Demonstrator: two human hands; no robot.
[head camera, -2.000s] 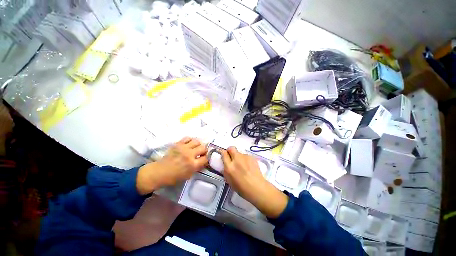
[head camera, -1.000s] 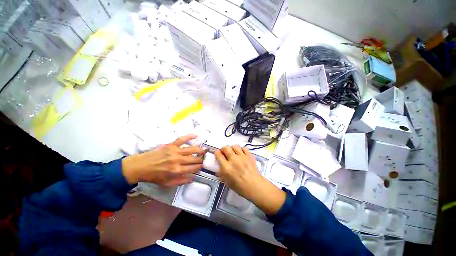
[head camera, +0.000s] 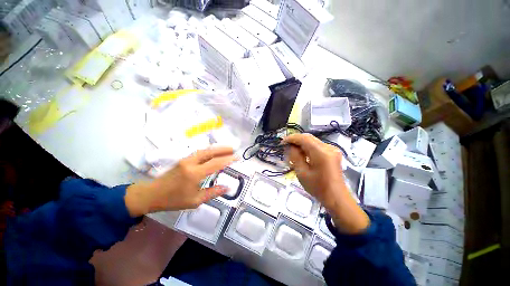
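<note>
White box bases with trays stand in two rows at the table's near edge, each with a rounded white case. In the back-left box, a black cable loops around the case. My left hand is at that box's left side, fingers apart, thumb tip near the case. My right hand is over the tangle of black cables, with thumb and forefinger pinched on a cable.
A clear bag with yellow strips lies behind my left hand. A dark-screened device leans on white boxes. Loose white boxes are piled right, with a bag of cables behind. Yellow packets lie left.
My right hand has left the back-left box and moved right to the cable tangle. My left hand has opened beside the box, where the case and looped cable now show. The view has shifted.
</note>
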